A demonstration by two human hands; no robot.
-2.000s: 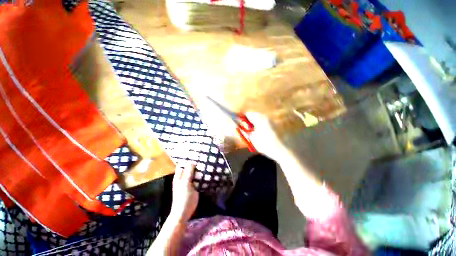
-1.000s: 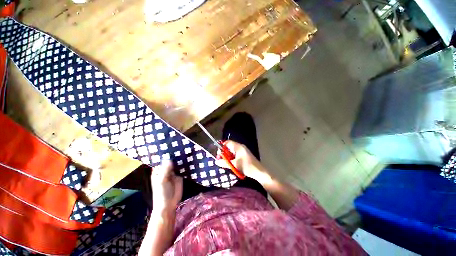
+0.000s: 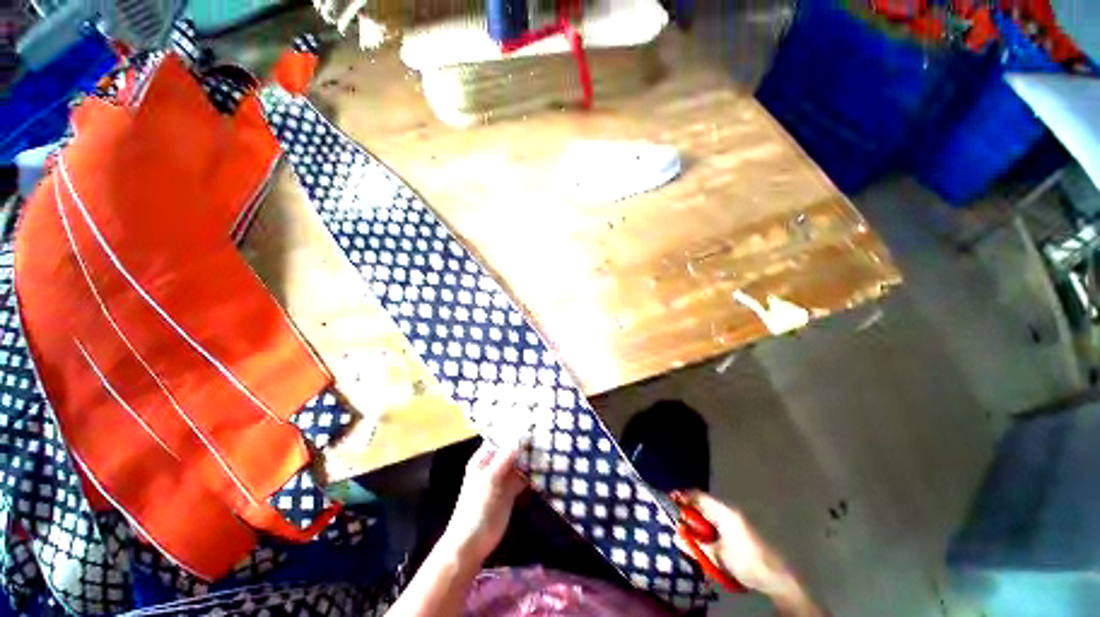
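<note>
A long navy fabric piece with white diamond check [image 3: 452, 295] runs from the table's far left down over the near edge to my lap. My left hand [image 3: 489, 494] holds its left edge just off the table's near edge. My right hand [image 3: 738, 548] holds the scissors by their red handles [image 3: 700, 536]; the blades lie along the strip's right edge near its lower end and are mostly hidden. A large pile of orange pieces [image 3: 169, 313] with white edge lines lies at the left, with navy-check ends showing.
A beige stack [image 3: 531, 84] with a red tie [image 3: 583, 66] and a dark blue spool [image 3: 507, 18] stands at the table's far side. A white pad [image 3: 633, 169] lies mid-table. Pale scraps [image 3: 772, 311] lie by the right corner. Blue bins [image 3: 844, 103] stand at the upper right.
My right hand and the scissors have moved down along the strip's right edge towards its lower end. The view has shifted, and the beige stack and bins show again.
</note>
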